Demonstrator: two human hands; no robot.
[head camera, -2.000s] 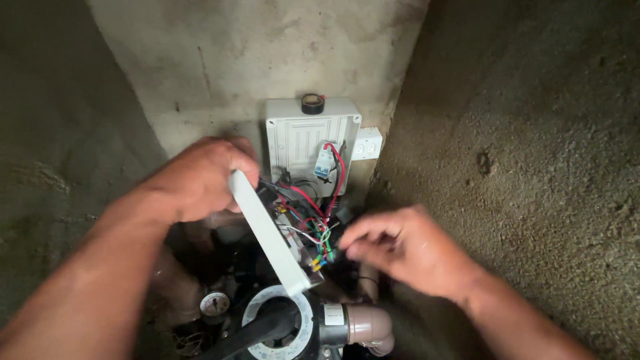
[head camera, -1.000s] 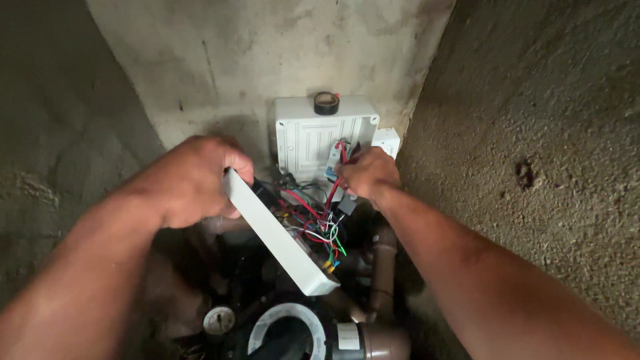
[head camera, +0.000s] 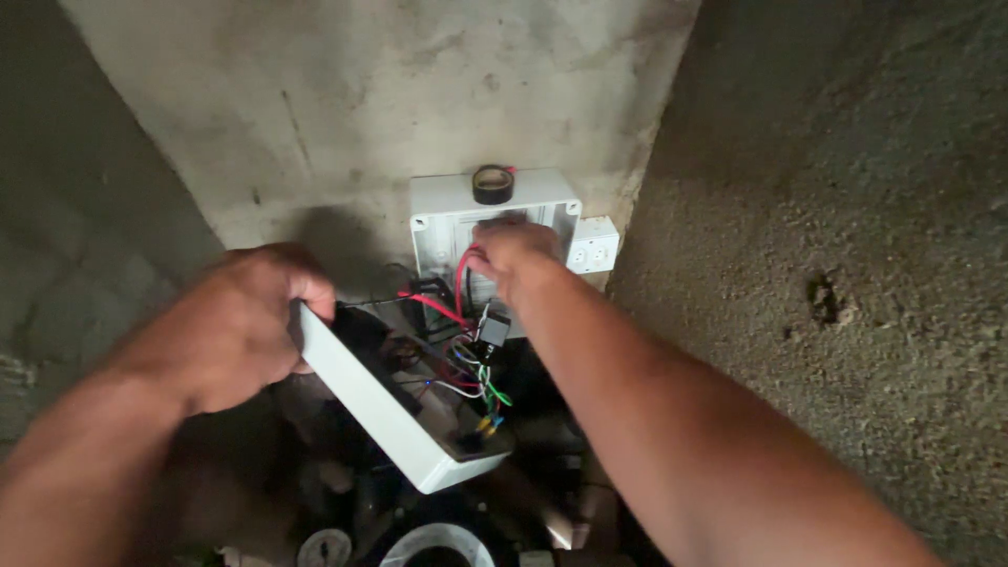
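My left hand (head camera: 260, 323) grips the upper end of a white plastic enclosure cover (head camera: 370, 402), which is tilted down to the right. Red, white and green wires (head camera: 472, 378) and a small grey component (head camera: 494, 329) hang between the cover and an open grey junction box (head camera: 492, 189) against the wall. My right hand (head camera: 516, 252) reaches into this box, its fingers at a red wire (head camera: 461, 276); what else they hold is hidden. A roll of black tape (head camera: 493, 185) rests on the box's top edge.
A white double wall socket (head camera: 596, 246) adjoins the box on the right. Below are a round white ring (head camera: 437, 539) on dark equipment and a pressure gauge (head camera: 324, 549). A rough wall (head camera: 827, 236) rises at the right.
My right hand has moved from beside the hanging wires up into the grey box, covering the breaker seen there earlier. My left hand has kept hold of the white cover.
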